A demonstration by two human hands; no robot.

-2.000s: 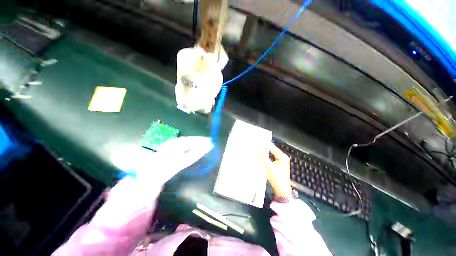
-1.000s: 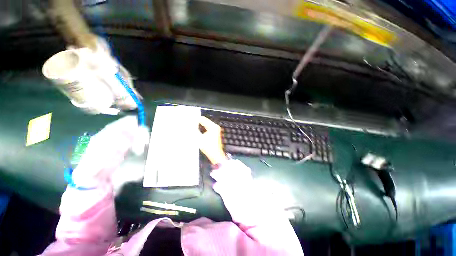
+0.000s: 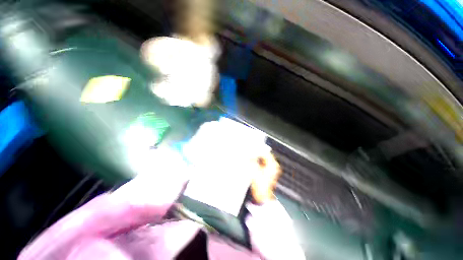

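The view is strongly blurred. A white flat box (image 3: 221, 177) lies in front of me, tilted in the picture and overexposed. My right hand (image 3: 266, 175), bare, holds its right edge. My left hand (image 3: 200, 147), in a white glove, is at the box's upper left side; its outline merges with the white surface, so its fingers and grip cannot be made out. A green circuit board (image 3: 154, 127) lies on the mat left of the box, partly washed out by glare.
A pale-yellow card (image 3: 105, 89) lies on the green mat (image 3: 76, 122) at the left. White cups (image 3: 183, 71) stand by the wooden post behind. A black keyboard (image 3: 299, 175) is right of the box. A dark tray is at the lower left, a dark shelf behind.
The view has swung, so the bench scene sits further right and tilted compared with one second ago. My left hand now overlaps the box's upper left part. My right hand stays at its right edge.
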